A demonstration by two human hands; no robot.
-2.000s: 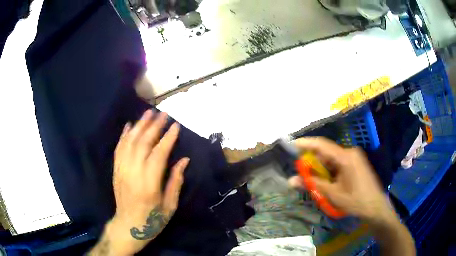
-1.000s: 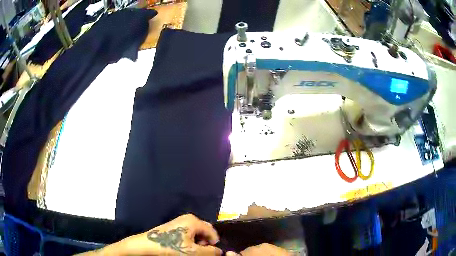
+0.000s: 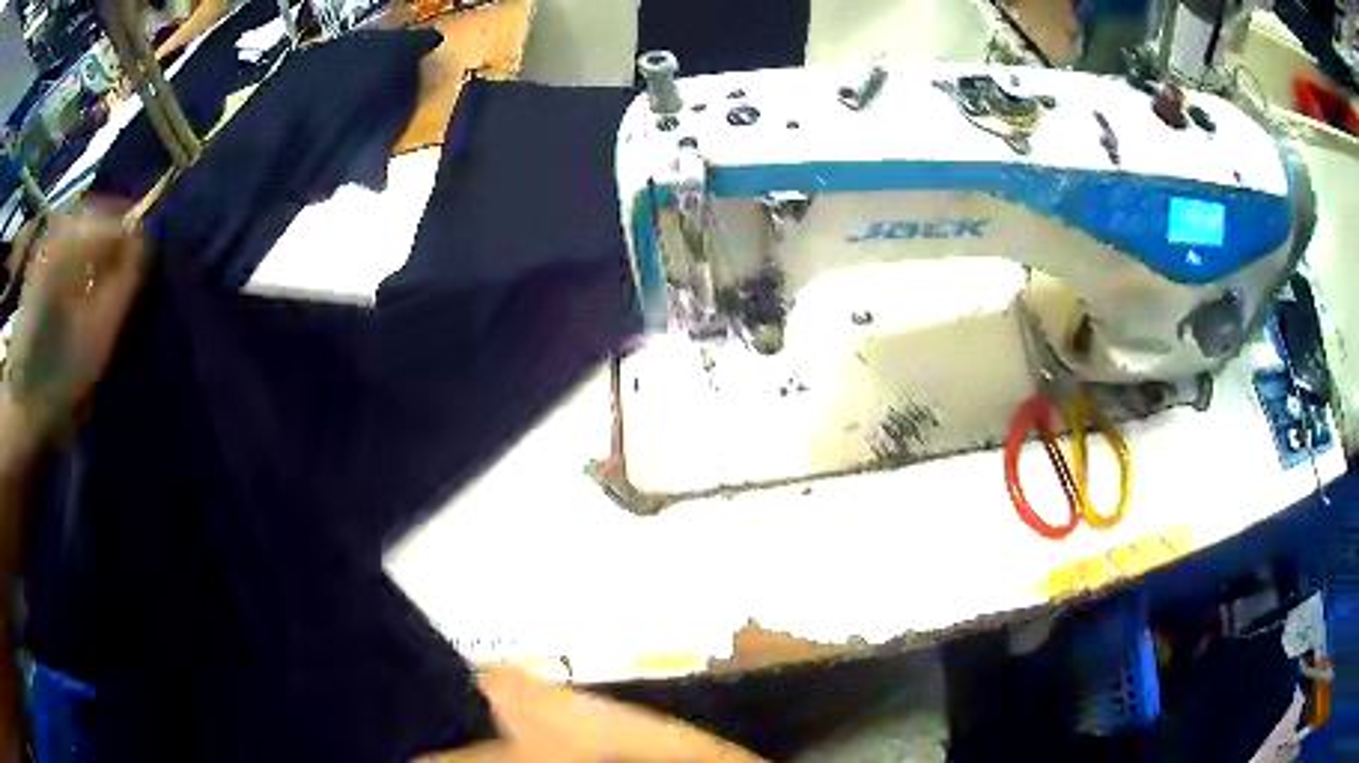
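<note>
A dark navy garment panel (image 3: 254, 492) lies over the left of the white table, one part reaching the machine's needle end and another spread towards me. My left hand (image 3: 78, 306) is blurred at the far left edge, raised and closed on the cloth. My right hand (image 3: 589, 727) is at the bottom edge, partly cut off, against the panel's lower edge; its fingers are hidden. The white and blue sewing machine (image 3: 924, 224) stands right of the cloth. Scissors with red and yellow handles (image 3: 1067, 465) lie on the machine bed's front edge.
Another dark cloth (image 3: 298, 127) lies at the back left beside a brown table part. The white table (image 3: 835, 559) has a chipped front edge. A blue crate (image 3: 1125, 678) and dark cloth are below it at right. A cone stand's poles (image 3: 149, 90) rise at upper left.
My left hand has moved from the bottom centre to the far left, drawing the cloth leftward and folding it over. White table now shows in front of the needle. The scissors have stayed on the bed.
</note>
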